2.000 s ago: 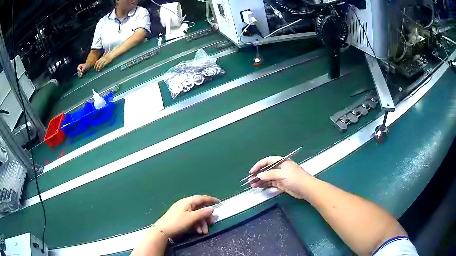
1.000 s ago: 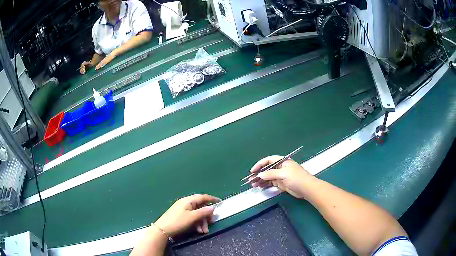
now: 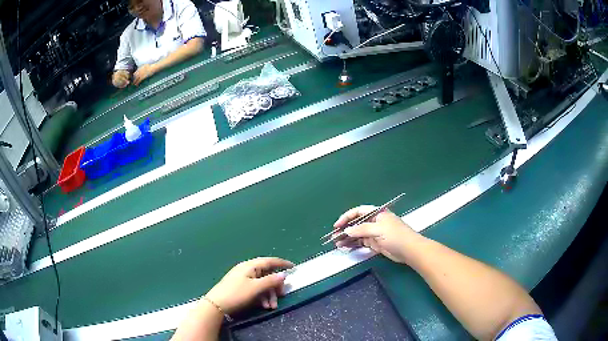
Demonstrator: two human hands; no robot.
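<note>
My right hand [image 3: 373, 233] holds thin silver tweezers [image 3: 363, 218] like a pen, over the near metal rail beside the green belt. The tweezers' tips point left. My left hand [image 3: 250, 288] rests on the same rail [image 3: 327, 269], fingers slightly curled and apart, with nothing visible in it. A black tray [image 3: 333, 313] with a raised edge lies below my hands, cut off by the bottom edge. Small bright specks are scattered on it.
A fixture strip [image 3: 404, 93] lies on the far belt; another [image 3: 497, 135] is partly hidden by the machine's leg. A clear bag of white rings [image 3: 257, 98], blue bins [image 3: 117, 154], a red bin [image 3: 73, 169] and a white machine [image 3: 317, 26] stand beyond. A person [image 3: 160, 40] sits across.
The fixture strip on the near belt has moved right, behind the machine's leg. A strip has appeared on the far belt. Strips near the seated person have shifted. My hands have hardly moved.
</note>
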